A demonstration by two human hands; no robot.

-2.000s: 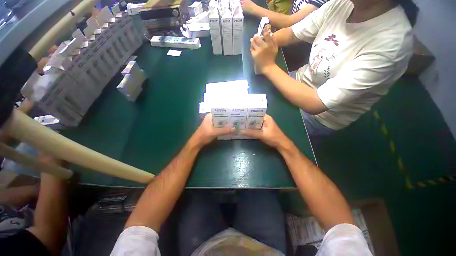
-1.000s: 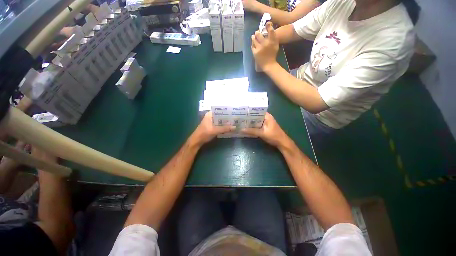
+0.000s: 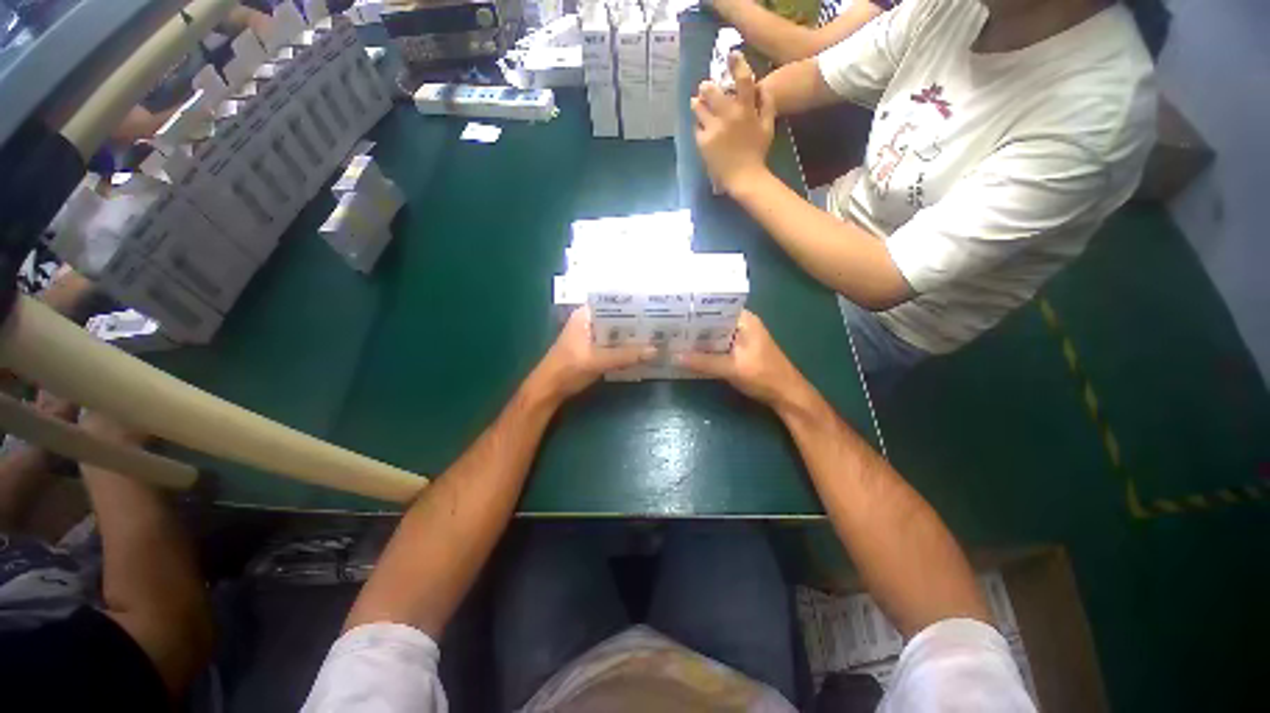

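Three white product boxes [image 3: 666, 309] stand side by side in my hands, with dark print along the top of their front faces. My left hand [image 3: 588, 359] grips the group at its left side, and my right hand [image 3: 741, 355] grips it at its right side, both thumbs across the lower front. Behind the held boxes, a bright white stack of boxes [image 3: 630, 240] sits on the green table [image 3: 474, 279]. What lies beneath the held boxes is mostly hidden.
A long row of open-top boxes [image 3: 244, 181] is at left, with small boxes [image 3: 362, 216] beside it. Standing boxes [image 3: 631, 73] and a long white item [image 3: 485, 102] are at the far end. A coworker [image 3: 1003, 167] sits at right. A carton [image 3: 1065, 627] is below right. A cream pipe [image 3: 209, 404] crosses at left.
My hands and the three boxes stay nearly in place; the boxes' front faces have tilted slightly. The coworker's hands at right have shifted a little.
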